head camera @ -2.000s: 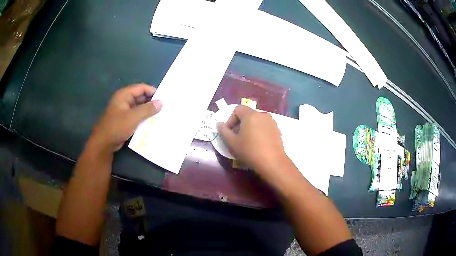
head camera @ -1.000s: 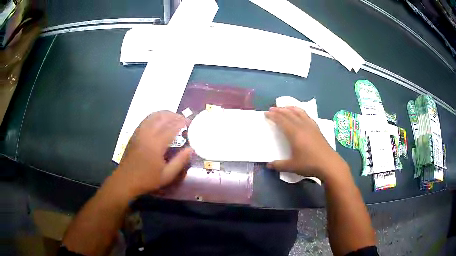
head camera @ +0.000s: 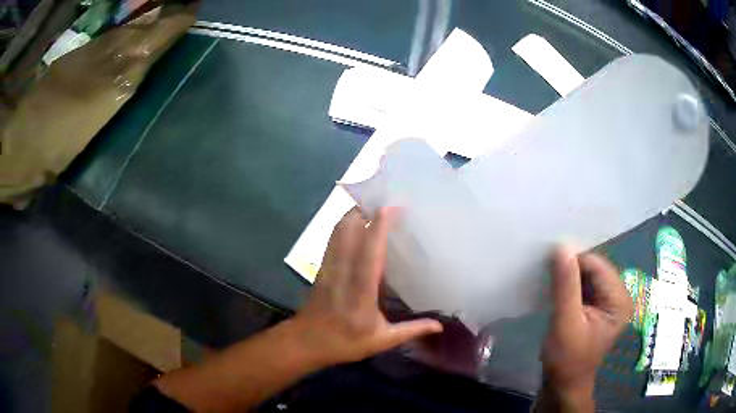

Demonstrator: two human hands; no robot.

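Observation:
A die-cut card blank (head camera: 557,185), pale grey-white and blurred, is raised above the bench mat and tilted, its rounded tongue at the upper right with a small round dot near the tip. My right hand (head camera: 585,314) grips its lower edge between thumb and fingers. My left hand (head camera: 363,290) is spread at the card's left end, fingers against it, thumb apart. The sticker strip (head camera: 323,230) lies diagonally behind my left hand. The maroon positioning board (head camera: 452,348) is mostly hidden below the card.
White spare strips (head camera: 504,125) lie crosswise under the sticker strip; another (head camera: 549,64) is at the upper right. Two piles of green-patterned blanks (head camera: 668,323) (head camera: 722,335) lie at right. Crumpled brown kraft paper (head camera: 64,113) is at far left. An open carton (head camera: 121,355) is at lower left.
The card has been lifted off the board and turned, its rounded tongue now toward the upper right. Both hands have moved with it, and the view has shifted left.

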